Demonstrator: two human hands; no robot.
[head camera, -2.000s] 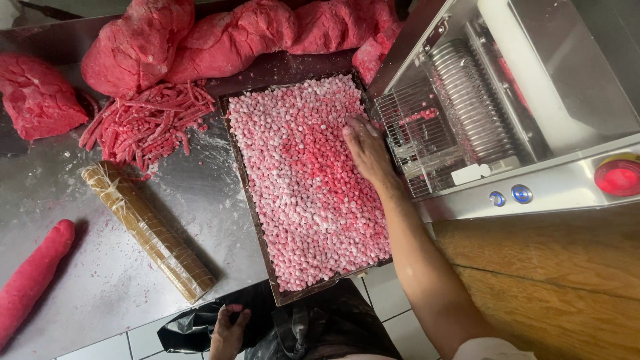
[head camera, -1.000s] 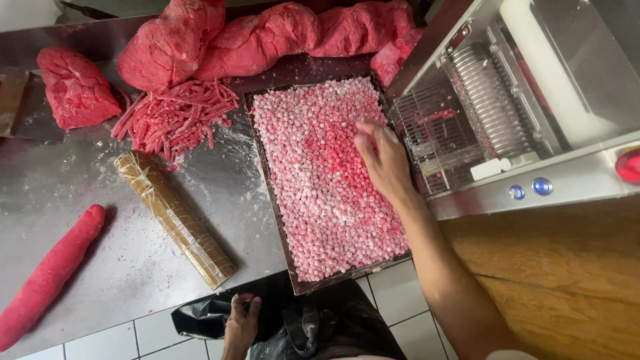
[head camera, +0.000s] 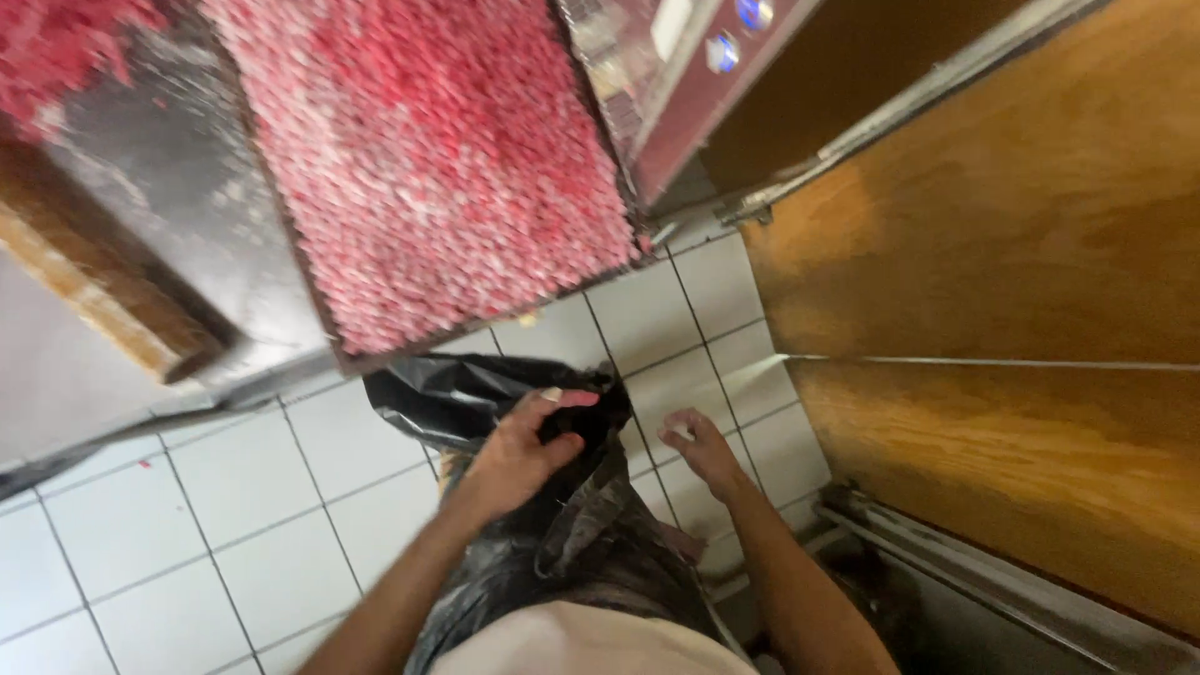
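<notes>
My left hand (head camera: 525, 450) hangs over the black plastic apron (head camera: 469, 389) at my waist, fingers apart, pink on a fingertip, holding nothing. To its right, my right hand (head camera: 701, 445) is over the tiled floor with fingers loosely curled and nothing visible in them. Beyond both hands lies a dark-rimmed tray (head camera: 487, 328) filled with small pink and red pieces (head camera: 431, 178) dusted with white powder. Left of the tray a brown wrapped roll (head camera: 103, 291) rests on the metal table. Part of a heap of pink strips (head camera: 66, 56) shows at the upper left.
The metal table (head camera: 187, 178) has white powder on it, and its front edge runs along the left. A machine with round buttons (head camera: 722, 52) stands at the upper right. Wooden panels (head camera: 984, 281) fill the right side. White floor tiles (head camera: 272, 478) lie below.
My right hand has left the pieces in the tray and come back near my body. The view has shifted down towards my apron and the floor.
</notes>
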